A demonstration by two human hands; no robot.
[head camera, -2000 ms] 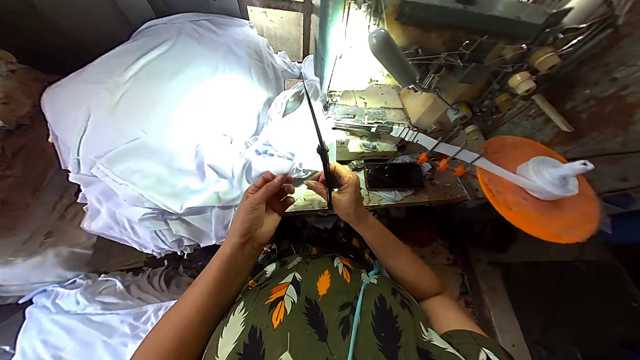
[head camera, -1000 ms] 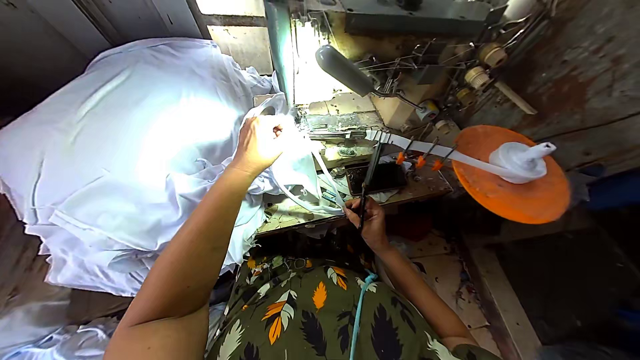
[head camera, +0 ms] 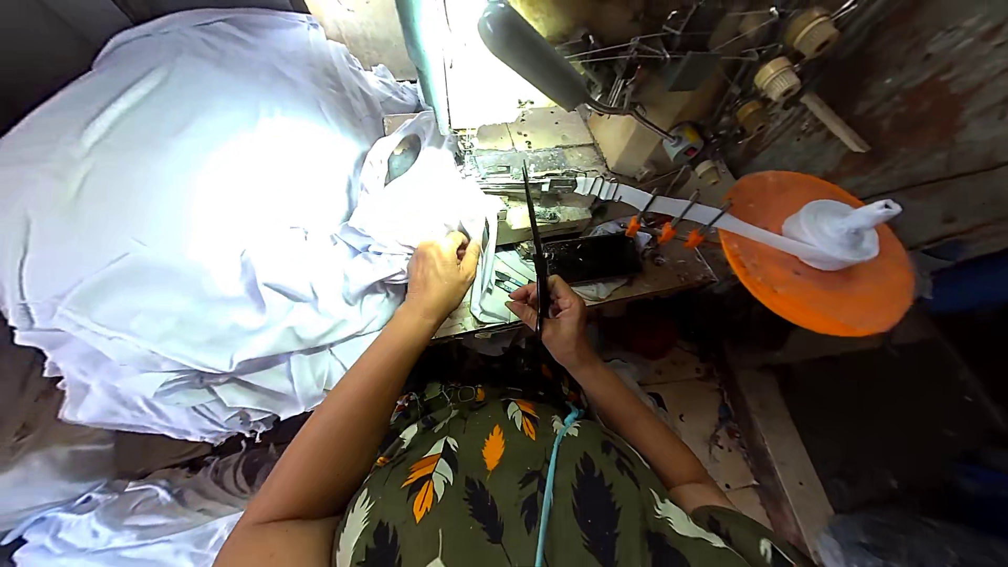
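Note:
My left hand (head camera: 442,276) grips the edge of the white fabric (head camera: 421,197) near the front of the sewing machine bed (head camera: 543,157). A large pile of white cloth (head camera: 181,197) lies to its left. In my right hand (head camera: 559,319) is a pair of dark scissors (head camera: 537,244), blades pointing up and away from me. A narrow white strip (head camera: 486,287) hangs between the two hands at the table's front edge. White tape (head camera: 685,209) runs from a roll (head camera: 831,232) on an orange disc (head camera: 819,295) to the metal guide (head camera: 551,185) on the machine.
A dark, flat, rectangular object (head camera: 594,256) lies on the table (head camera: 677,276) right of the scissors. Above the bed are a grey padded lever (head camera: 531,55) and thread tension knobs (head camera: 778,79). More white cloth (head camera: 134,520) is at the lower left.
My left hand has come down toward me from beside the machine, now on the cloth near the table edge. The scissors in my right hand now stand more upright.

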